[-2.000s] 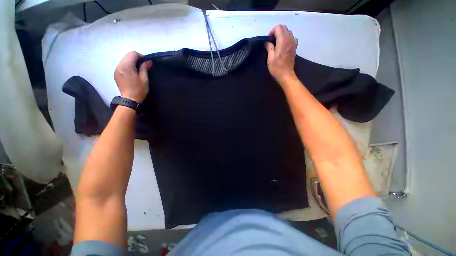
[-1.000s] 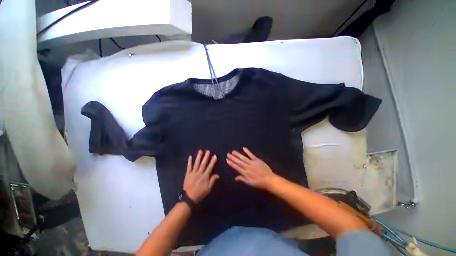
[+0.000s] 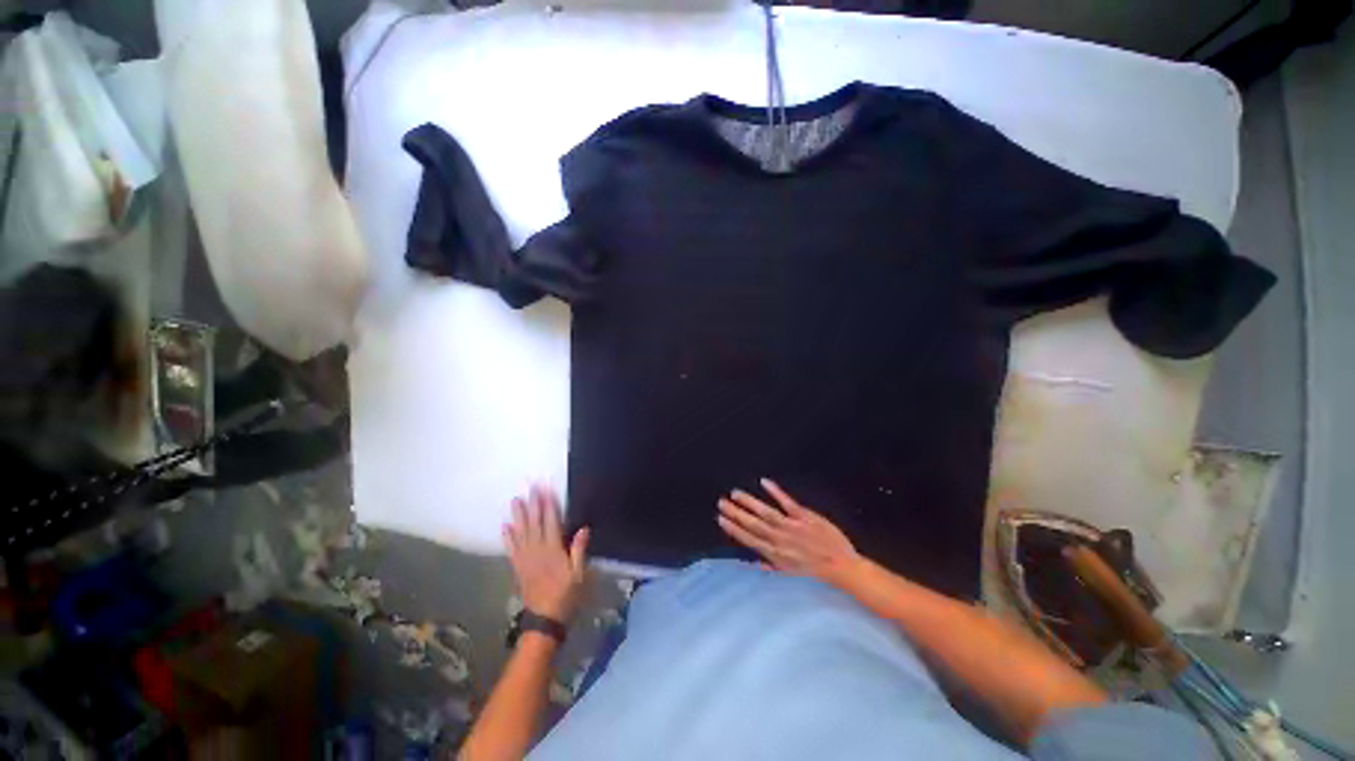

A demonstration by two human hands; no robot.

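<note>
The dark long-sleeved knit top lies spread flat on the white padded ironing table, its neckline at the far side and both sleeves bent. A thin grey cord runs from the table's far edge into the neck opening. My left hand lies with fingers apart at the top's lower left corner; its thumb is near the hem. My right hand lies flat on the lower body of the top, fingers slightly apart. Neither hand grips anything.
The steam iron, with an orange-brown handle, sits at the table's near right, its hoses running right. The pale stained iron rest is beside it. A long white padded form stands left. Fabric scraps and dark boxes lie on the floor.
My hands let go of the shoulders, then lay flat on the middle of the top. Now they are lower, the left at the hem corner. The view has shifted, showing the iron more fully.
</note>
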